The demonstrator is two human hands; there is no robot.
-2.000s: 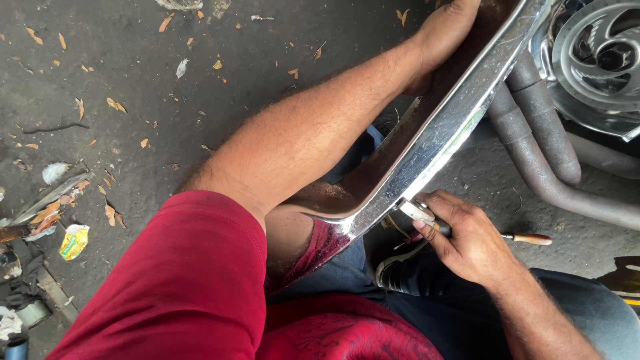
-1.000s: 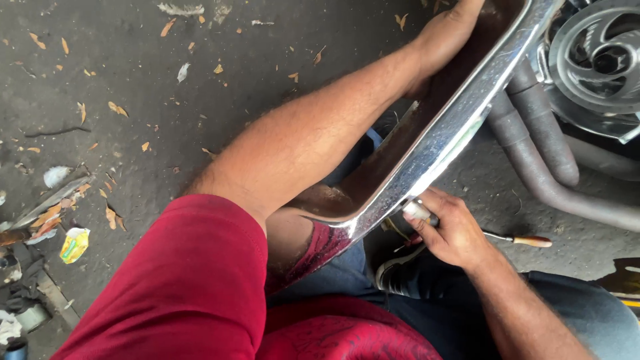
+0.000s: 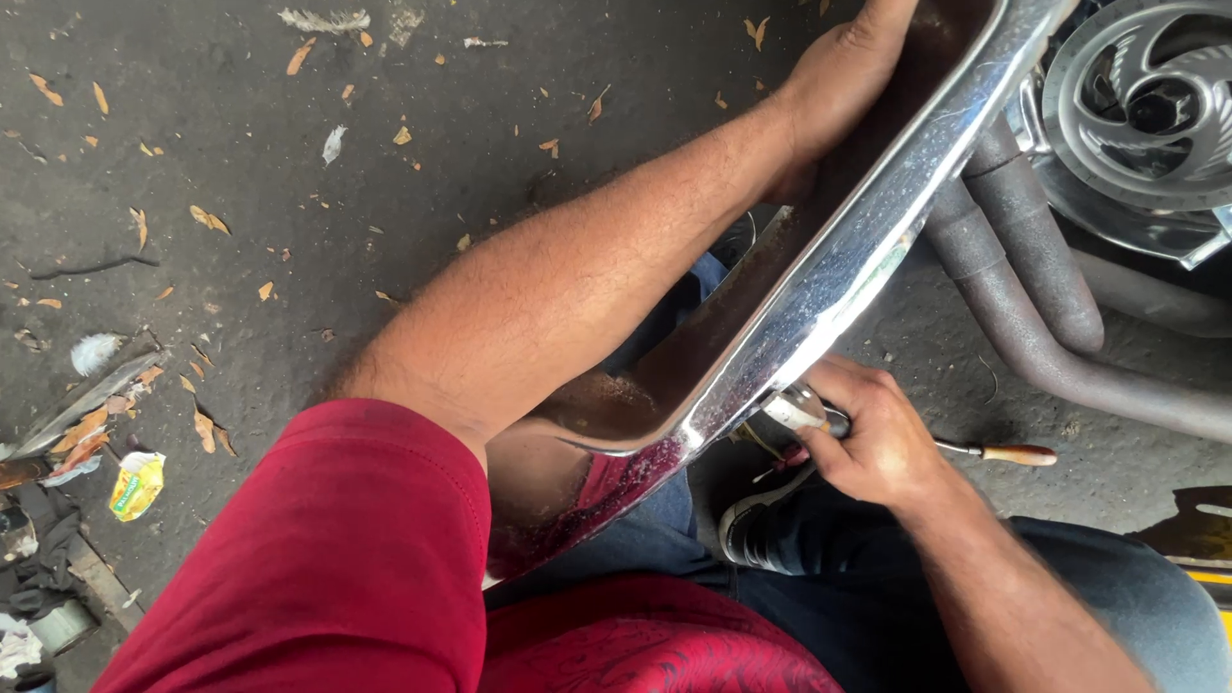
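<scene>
A long chromed metal part, which looks like a vehicle bumper [image 3: 818,279], lies diagonally across my lap, its brown inner side towards the upper left. My left hand [image 3: 847,72] grips its far inner part at the top; the fingertips are hidden. On the lower right, my right hand [image 3: 871,433] is closed around a metal tool with a dark handle [image 3: 797,408], held against or very near the chromed face. What kind of tool it is cannot be told.
Bent metal pipes [image 3: 1020,318] and a spoked metal wheel [image 3: 1155,106] stand at the right. A wooden-handled tool [image 3: 1020,454] lies on the ground beyond my right hand. Dry leaves, a yellow wrapper [image 3: 138,486] and a metal can [image 3: 64,626] lie at the left.
My right hand has shifted slightly along the chromed part with the tool in it. My left hand keeps its hold near the top.
</scene>
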